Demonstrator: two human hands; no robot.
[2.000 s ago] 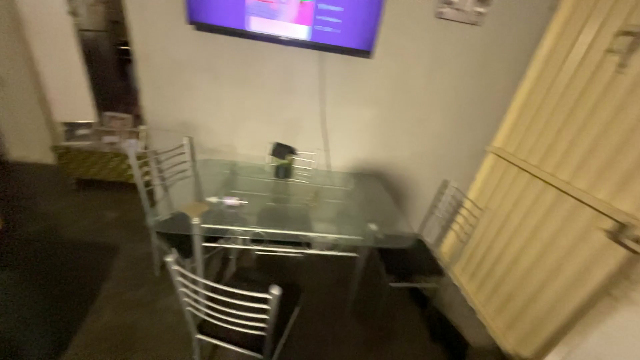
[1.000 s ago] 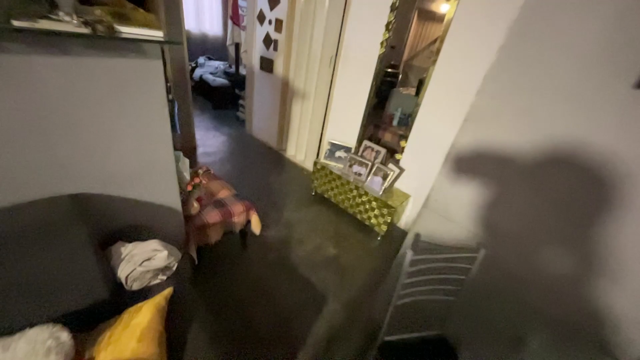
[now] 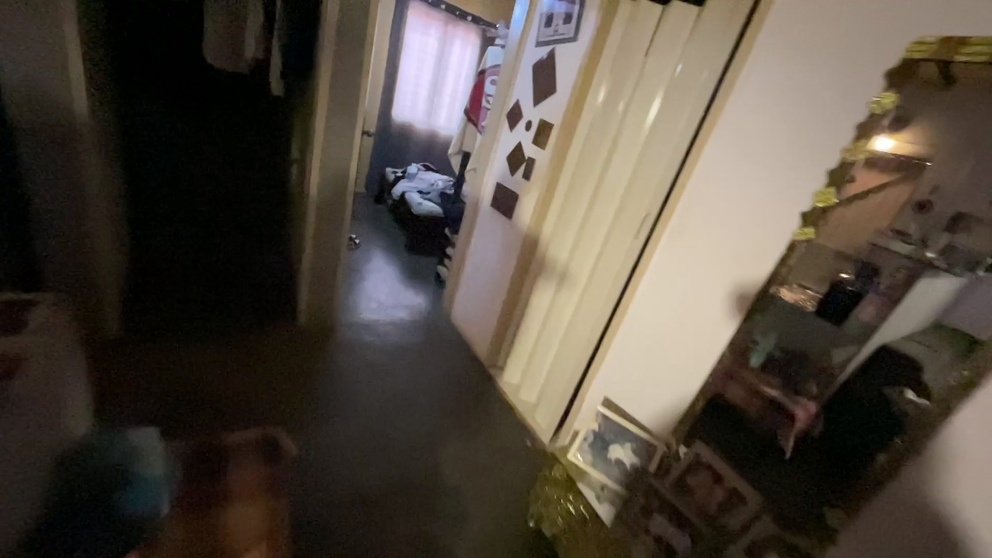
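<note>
Neither my left hand nor my right hand shows in the head view. Several framed pictures (image 3: pixel 616 453) lean together at the lower right, on a shiny gold-green patterned stand (image 3: pixel 559 508). A tall wall mirror (image 3: pixel 837 341) with a decorated edge rises behind them. At the lower left a blurred plaid cloth-like thing (image 3: pixel 232 496) lies beside a blue-green object (image 3: pixel 139 473); blur hides what they are exactly.
A dark floor (image 3: pixel 387 403) runs to an open doorway, where clothes lie heaped (image 3: pixel 422 190) near a curtained window (image 3: pixel 438 70). A cream folding door (image 3: pixel 612 225) stands right of that doorway. Another, dark opening (image 3: pixel 209 194) is on the left.
The view has swung from the glass table, chairs and television to the doorway. The picture stand and mirror now appear nearer.
</note>
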